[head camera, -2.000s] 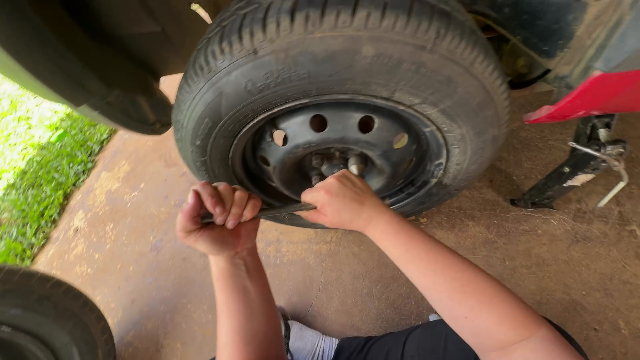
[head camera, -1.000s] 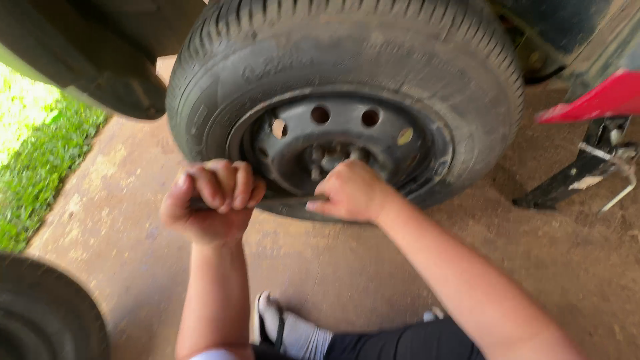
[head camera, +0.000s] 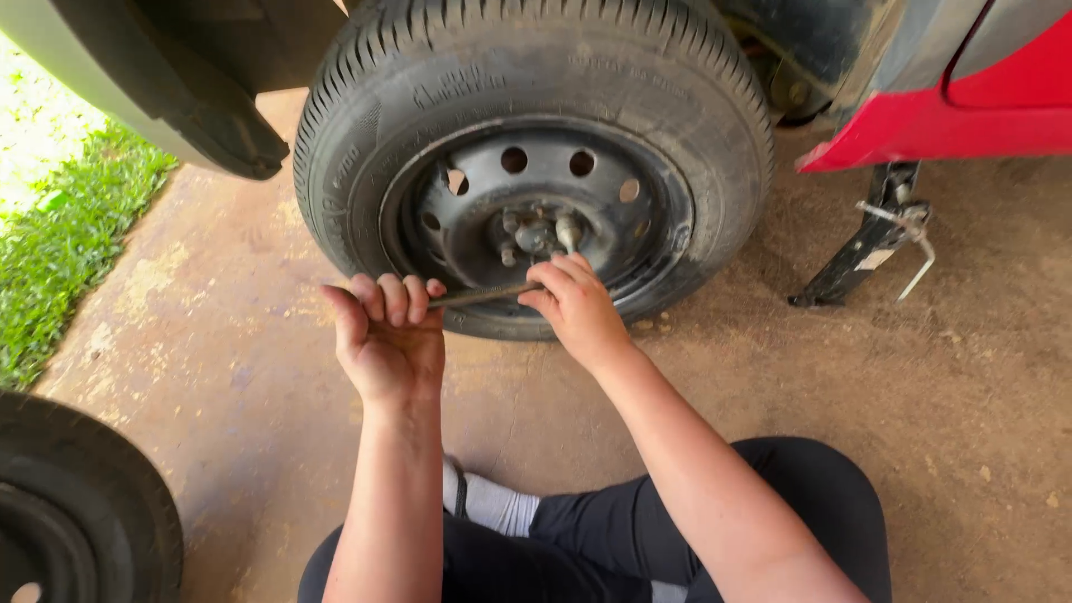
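A car wheel (head camera: 536, 167) with a black steel rim stands upright at the vehicle, in front of me. My left hand (head camera: 389, 327) is closed around the handle end of a metal lug wrench (head camera: 481, 295), its thumb pointing out to the left. My right hand (head camera: 578, 306) grips the same wrench near its bend, just below the hub. The wrench's socket (head camera: 569, 232) sits over a lug nut on the right side of the hub. Other lug nuts (head camera: 509, 251) show to the left of the hub centre.
A scissor jack (head camera: 863, 243) with a bent crank (head camera: 919, 243) stands under the red body panel (head camera: 1013, 117) at the right. Another wheel (head camera: 126, 494) lies at the lower left. Grass (head camera: 92, 234) borders the stained concrete floor (head camera: 251, 377). My crossed legs (head camera: 586, 536) are below.
Both hands stay on the wrench throughout. The bar slopes slightly down to the left now. A bent knee shows at the lower right as the view has shifted.
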